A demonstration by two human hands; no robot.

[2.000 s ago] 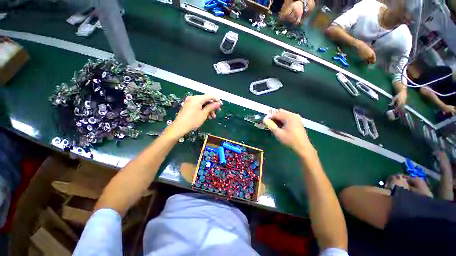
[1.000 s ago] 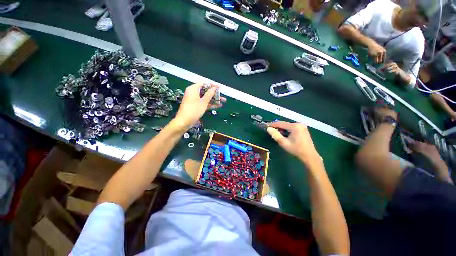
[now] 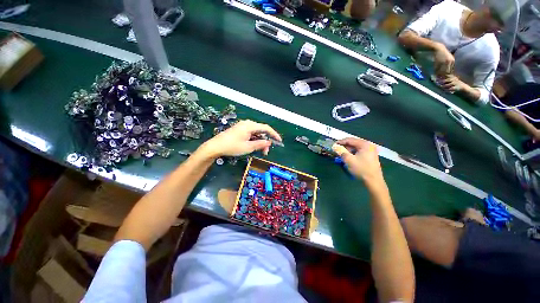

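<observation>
My left hand is above the back edge of the parts box, its fingertips closed on a small grey part. My right hand is to the right, its fingertips pinched at the end of a small grey-green board piece low over the green surface. A bit of blue shows under the right fingers; its shape is hidden. The open cardboard parts box holds dark discs with red bits and a few blue cylinders. A tangled pile of small board pieces lies to the left.
Grey housings lie along the belt beyond a white edge strip. A grey post stands behind the pile. A brown carton is far left. Blue cylinders lie far right, near a neighbour's arm. A person in white sits across.
My left hand has moved right and down towards the box. My right hand has shifted slightly right, and grey-green pieces now show at its fingertips. The neighbour's arm at right has drawn back from the belt.
</observation>
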